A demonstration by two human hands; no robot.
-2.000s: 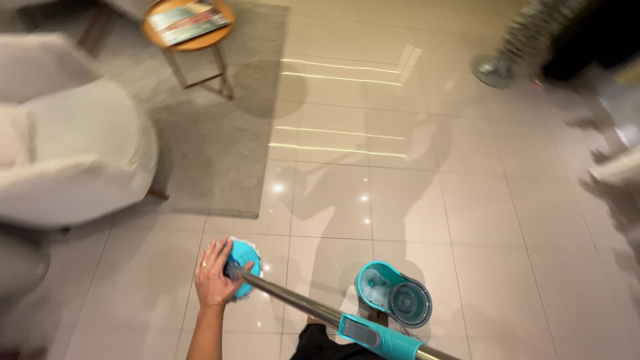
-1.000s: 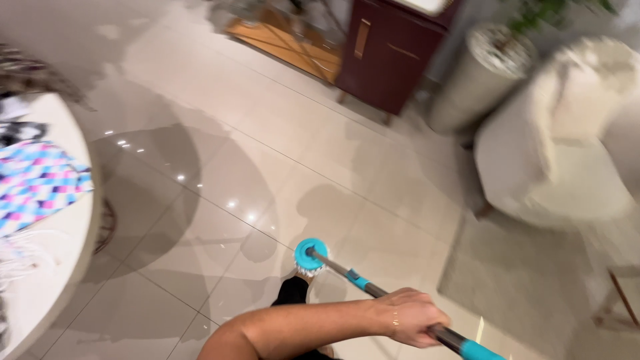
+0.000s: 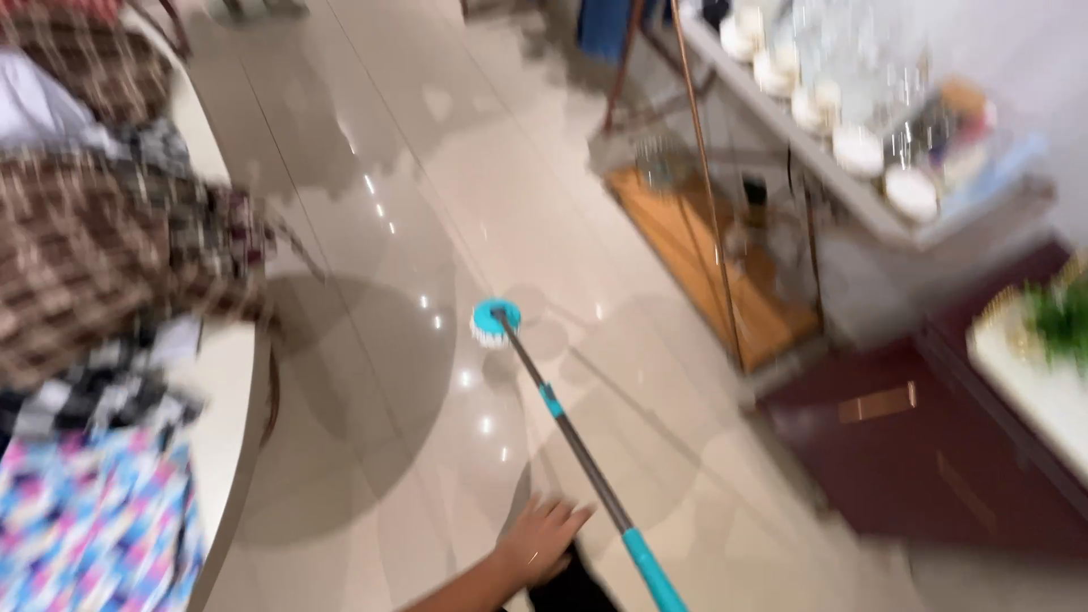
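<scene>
A spin mop's round turquoise head (image 3: 496,318) with a white fringe is on the glossy tile floor near mid-view. Its grey pole (image 3: 591,463) slants down to the right and ends in a turquoise grip (image 3: 653,571) cut off by the lower edge. My left hand (image 3: 548,537), a thin bracelet at its wrist, is just left of the pole, fingers apart and holding nothing. My right hand is out of view. Part of a black-clothed leg shows below the left hand.
A round white table (image 3: 225,459) piled with plaid and colourful cloths (image 3: 98,518) fills the left. On the right are a metal-framed console with an orange lower shelf (image 3: 714,263), white cups above, and a dark red cabinet (image 3: 926,442) with a plant (image 3: 1062,319).
My left hand was on the mop pole one second ago and is now off it. The mop head has moved away from my feet. The view has turned toward the table and console.
</scene>
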